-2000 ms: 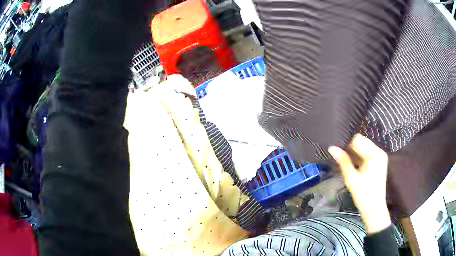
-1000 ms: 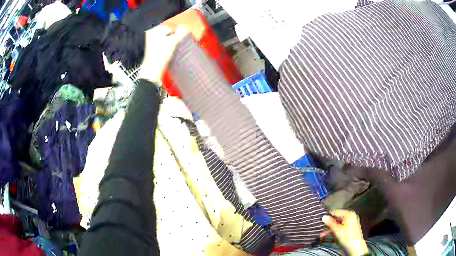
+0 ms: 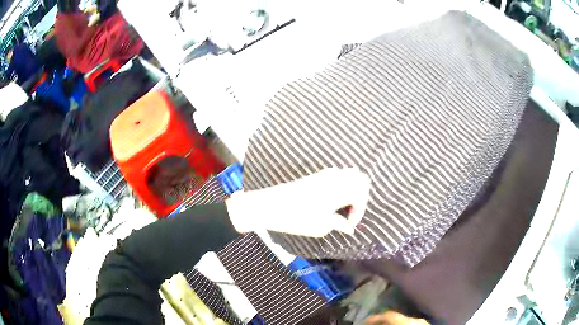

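Observation:
A large rounded pile of striped pieces (image 3: 393, 120) lies on the white table. My left hand (image 3: 305, 203) is on the near left part of the pile, its fingers bent at the cloth; whether they grip a layer is unclear. A long striped piece (image 3: 270, 279) lies over the blue basket below my left forearm, and part of it shows beyond the forearm. My right hand (image 3: 397, 318) is cut off by the bottom edge, with only a small blurred part showing, so its hold cannot be seen.
A plain dark cloth (image 3: 489, 235) lies right of the pile. A blue basket (image 3: 317, 279) is below the table edge. A red stool (image 3: 143, 130) stands left. Pale cloth (image 3: 184, 301) is lower left. Dark garment heaps (image 3: 32, 152) are at far left.
My left hand has let go of the long striped piece and moved right onto the pile. That piece now lies over the basket. My right hand has dropped to the bottom edge. The view has shifted.

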